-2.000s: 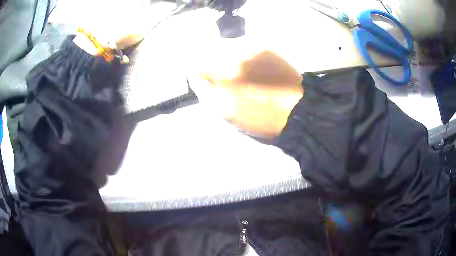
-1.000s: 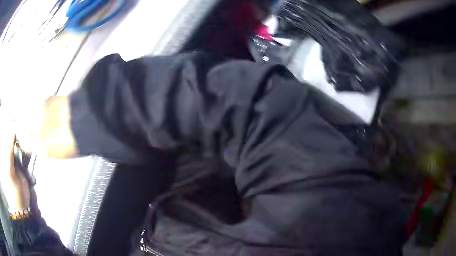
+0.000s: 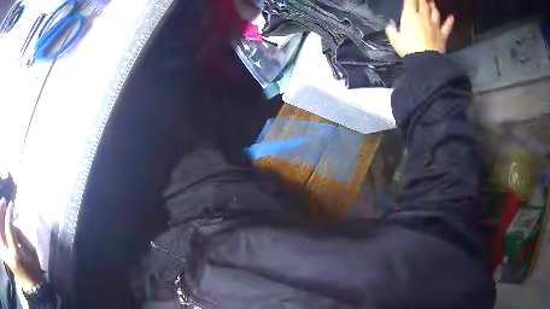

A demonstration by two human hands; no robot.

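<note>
My right hand point(image 3: 420, 29) reaches to the top right, its fingers spread over or on a pile of folded black cloth pieces point(image 3: 356, 45). It does not visibly grip any piece. The pile lies in and over a white box point(image 3: 338, 108). My left hand point(image 3: 23, 253) is at the lower left on the white table point(image 3: 66, 114), partly cut off by the picture's edge. A small dark piece point(image 3: 7, 187) lies at its fingertips. Whether the left hand holds it cannot be told.
Blue-handled shears point(image 3: 60, 37) lie on the table at the upper left. A wooden surface point(image 3: 295, 148) with a blue strip lies below the box. A pink item point(image 3: 253, 31) is left of the pile. A green and red packet point(image 3: 521, 241) is at the lower right.
The view has turned right, away from the needle area. My right hand has left the table and moved over to the black pile. My left hand stays by the table.
</note>
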